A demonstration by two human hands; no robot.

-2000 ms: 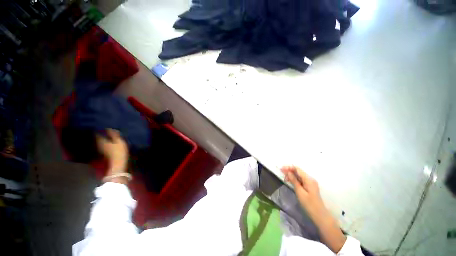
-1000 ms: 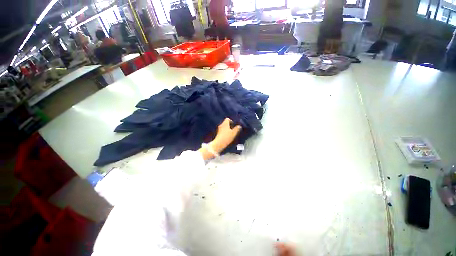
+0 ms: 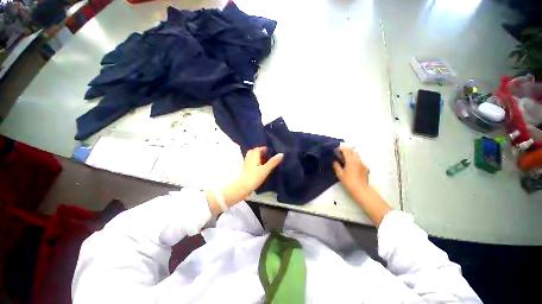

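Note:
A navy garment [image 3: 297, 160] lies crumpled at the table's near edge, one long part trailing up to the heap. My left hand [image 3: 257, 169] is on its left side, thumb and fingers closed on the cloth. My right hand [image 3: 352, 168] holds its right edge with the fingertips. Whether snips are in the right hand cannot be seen. The pile of navy garments [image 3: 184, 62] lies at the upper left of the table, with a small white label at its right side.
The whitish table [image 3: 333, 77] bears a phone [image 3: 427, 113], a small clear box [image 3: 432, 70], a round dish [image 3: 478, 107], a green box [image 3: 487, 154] and a small green tool [image 3: 458, 167] at right. White paper [image 3: 125, 157] lies at the left edge. Red crates [image 3: 65, 237] stand below left.
A navy garment has been drawn from the pile towards me. My left hand has come back with it, and my right hand has taken hold of its right edge. The view has tilted down.

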